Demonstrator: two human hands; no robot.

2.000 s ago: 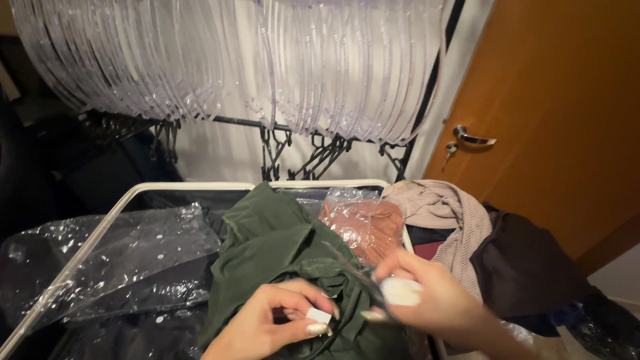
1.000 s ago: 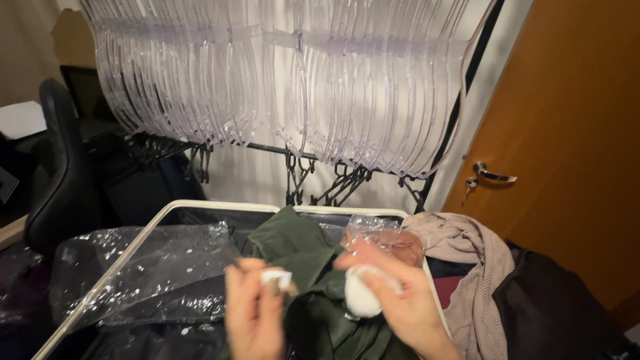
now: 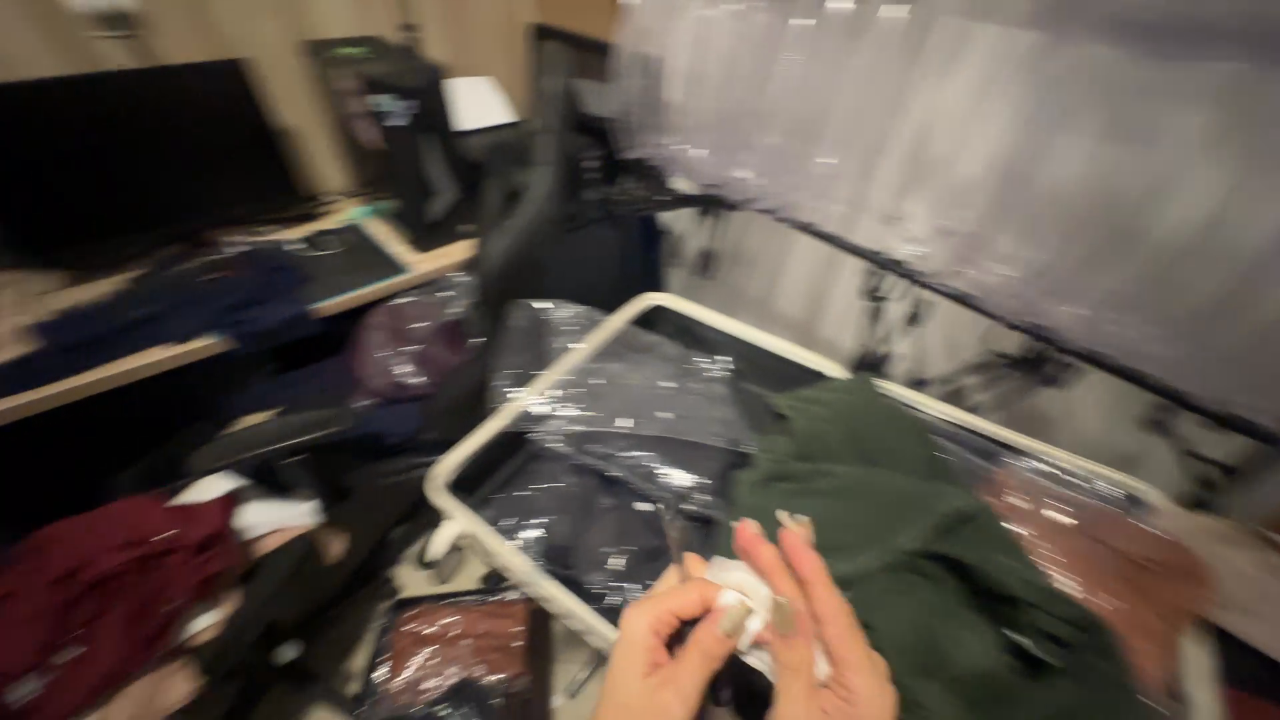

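Both my hands are close together at the bottom middle of the blurred head view. My left hand (image 3: pixel 665 640) has its fingers closed on a small crumpled white piece (image 3: pixel 745 600), whose material I cannot tell. My right hand (image 3: pixel 825 630) touches the same white piece, its fingers raised; a dark object partly hidden below the hands cannot be made out. A dark green garment (image 3: pixel 880 490) lies right of the hands over a white-framed rack (image 3: pixel 750 330). Dark clothes in clear plastic bags (image 3: pixel 620 400) lie on the left part of the rack.
A bagged rust-coloured garment (image 3: pixel 1090 560) lies at the right. Clear plastic hangers (image 3: pixel 950 150) hang behind. At left are a desk (image 3: pixel 130 375) with a monitor (image 3: pixel 150 150), a dark red garment (image 3: pixel 100 590), another person's hands (image 3: pixel 155 690) and a bagged rust-coloured item (image 3: pixel 455 640).
The view has swung left, bringing in the desk and the dark red garment. My hands have come together around the white piece; a second ago they were apart over the green garment.
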